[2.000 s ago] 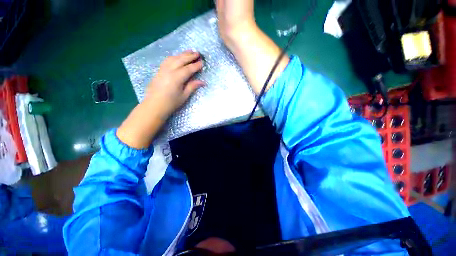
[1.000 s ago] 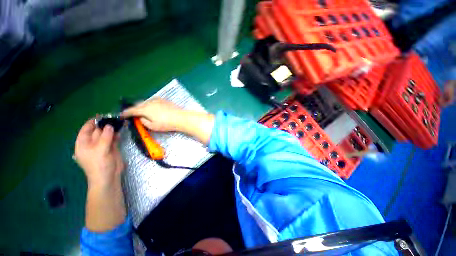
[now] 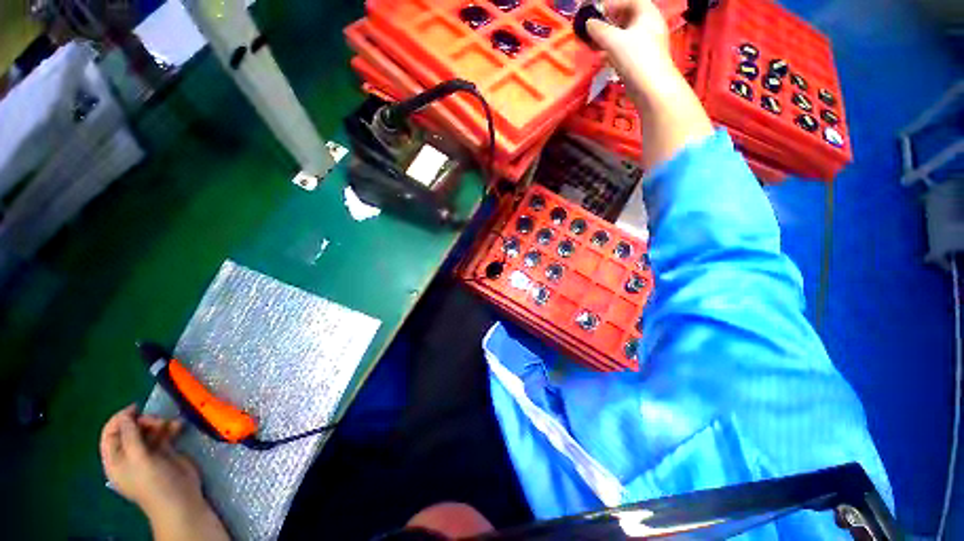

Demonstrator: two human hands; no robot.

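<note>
My right hand point(image 3: 626, 34) is raised at the top over the orange-red parts tray point(image 3: 518, 90) and holds a small round black part point(image 3: 587, 21) in its fingertips. My left hand point(image 3: 143, 454) is at the lower left, beside the bubble-wrap mat's left edge; its fingers are partly curled and I see nothing in them. The orange-and-black handheld tool point(image 3: 211, 404) lies on the silvery bubble-wrap mat point(image 3: 291, 338), just above my left hand. Its black cord runs right across the mat.
A black box with a label point(image 3: 407, 164) stands at the bench edge, with a white scrap point(image 3: 360, 204) beside it. A metal upright point(image 3: 264, 90) is bolted behind. Lower tray point(image 3: 571, 264) and right tray stack point(image 3: 777, 79) hold black parts. A grey-white frame point(image 3: 941, 169) stands far right.
My view has turned right. My right hand has let go of the tool and moved to the trays with a black part. My left hand has come away from the part; the tool now lies on the mat.
</note>
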